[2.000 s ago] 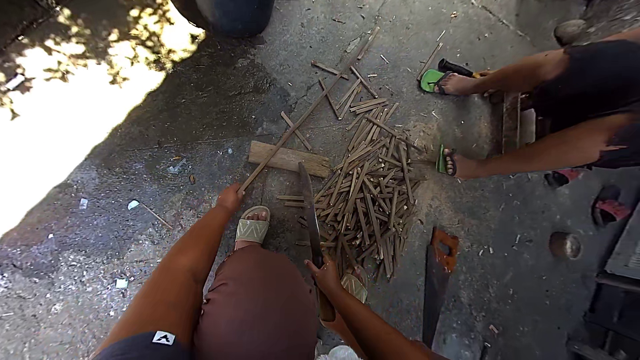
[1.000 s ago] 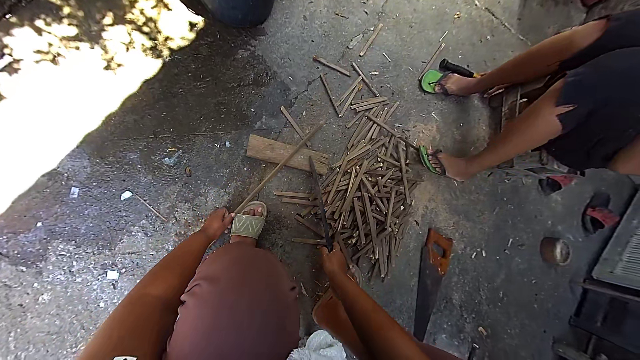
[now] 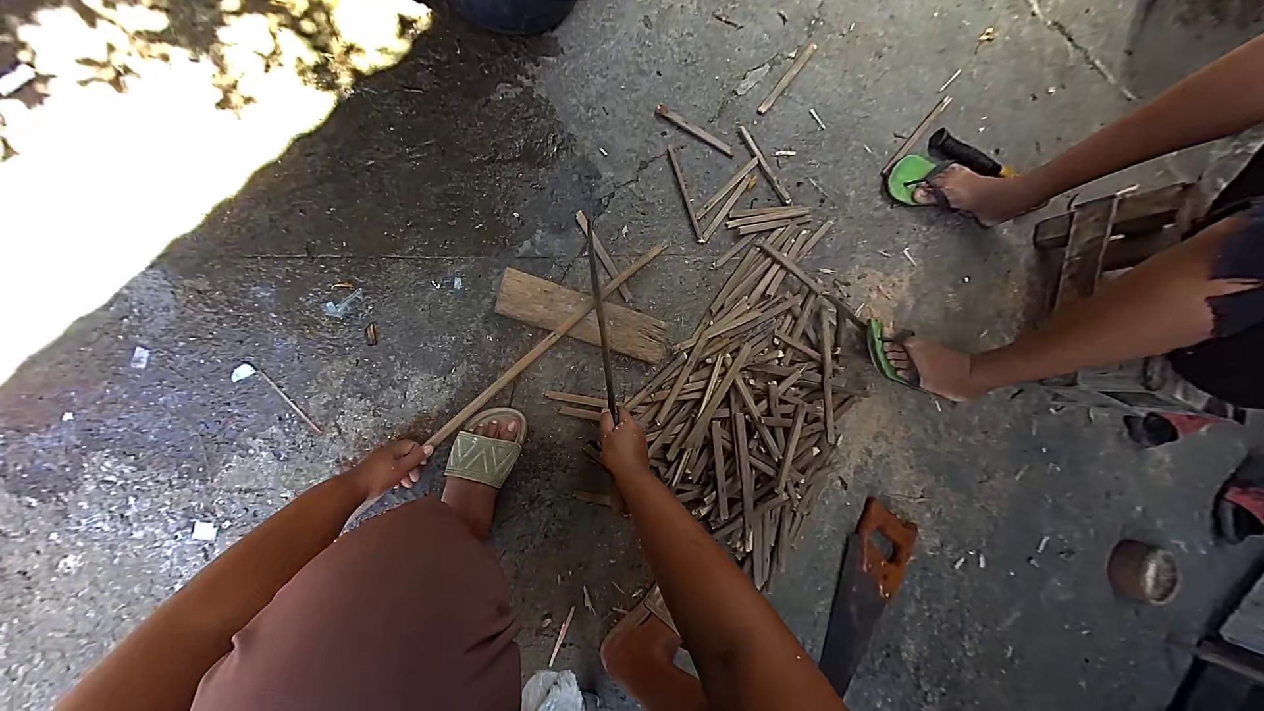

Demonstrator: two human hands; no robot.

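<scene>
My left hand (image 3: 392, 467) grips the near end of a long thin wooden stick (image 3: 523, 363), which slants up to the right above a flat wooden board (image 3: 583, 314). In my right hand (image 3: 623, 442) is the handle of a long dark blade (image 3: 600, 316), seen nearly edge-on and pointing away from me. The blade crosses the stick over the board; whether they touch I cannot tell. Just right of my right hand lies a pile of short split wooden sticks (image 3: 741, 425).
A handsaw (image 3: 869, 592) lies right of the pile. Another person's feet in green flip-flops (image 3: 910, 180) rest at the right, by a wooden crate (image 3: 1086, 237). A small round can (image 3: 1144, 573) stands farther right. Loose sticks are scattered beyond the pile.
The stick in my left hand was longer two seconds ago, and a piece now lies loose beyond the pile. My right hand has moved the blade up and across the held stick.
</scene>
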